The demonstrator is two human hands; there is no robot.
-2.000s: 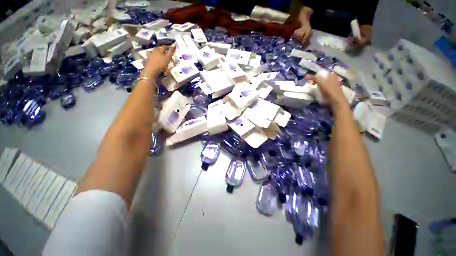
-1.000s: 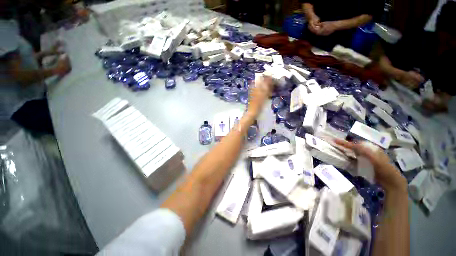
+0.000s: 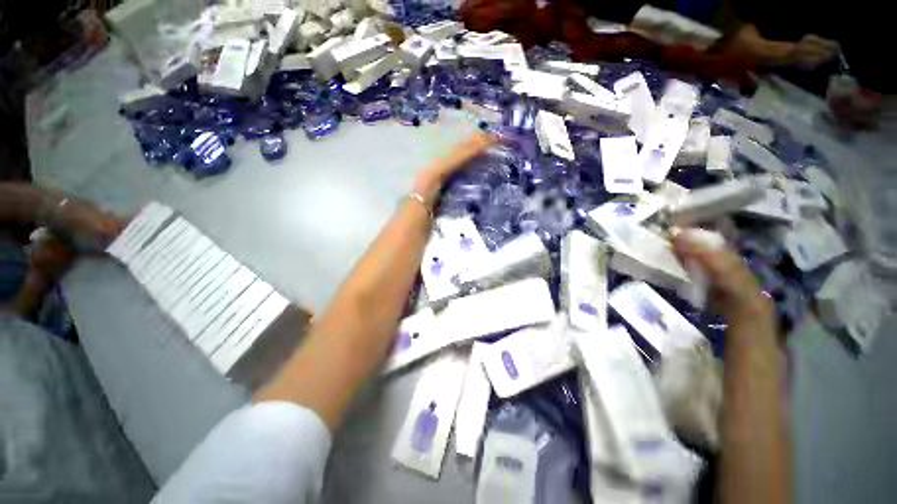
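My left hand (image 3: pixel 460 159) is stretched forward at the edge of the blue-violet bottles (image 3: pixel 507 187); its fingertips blur into them, so a grip cannot be made out. My right hand (image 3: pixel 726 274) is among loose white cartons (image 3: pixel 629 241) right of centre, fingers bent beside one carton; blur hides whether it holds anything. More white cartons with a bottle picture (image 3: pixel 428 418) lie jumbled between my arms, some on top of bottles.
A row of closed cartons (image 3: pixel 202 285) stands at left, with another person's hand (image 3: pixel 89 224) at its far end. Further cartons (image 3: pixel 231 64) are heaped at the far left. A dark red cloth (image 3: pixel 551 25) lies behind the bottles; another person's hand (image 3: pixel 811 51) shows at far right.
The view has shifted. My left hand is now over bottles, away from the white cartons it was at. Another person's hand has come to the carton row. Cartons near me have shifted.
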